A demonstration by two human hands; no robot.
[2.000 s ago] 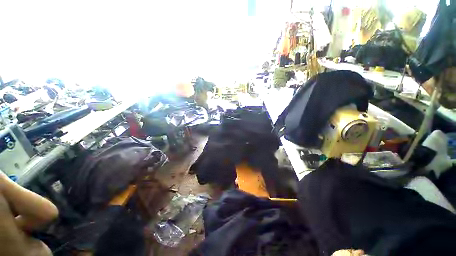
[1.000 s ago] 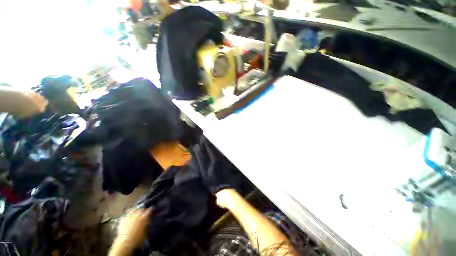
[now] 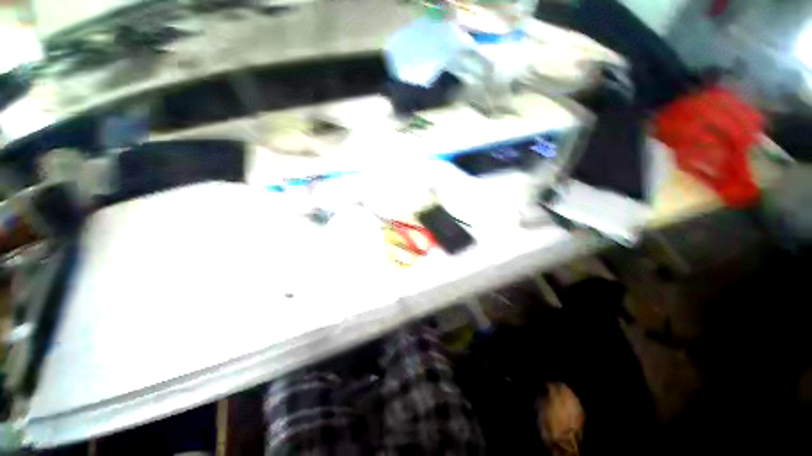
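The view is blurred and tilted. My right hand (image 3: 561, 417) is low at the right of my lap, cut off by the bottom edge, against dark cloth (image 3: 583, 334). Whether its fingers grip the cloth is unclear. My left hand is out of the picture. The white sewing table (image 3: 187, 285) crosses in front of me. Scissors with red and yellow-orange handles (image 3: 411, 239) lie on it beside a black phone (image 3: 446, 229). The white sewing machine with blue edging (image 3: 365, 183) is washed out by glare; its needle area cannot be made out.
My plaid-clothed lap (image 3: 423, 392) is below the table's front edge. Red cloth (image 3: 717, 142) lies at the right, near a black upright panel-like thing (image 3: 614, 151). Dark cloth (image 3: 182, 167) lies behind the table at left. A large pale table (image 3: 294, 40) stretches across the back.
The view has swung right, from the floor and dark heap to the machine table. My left hand has left the picture. My right hand is now low at the right, away from the heap.
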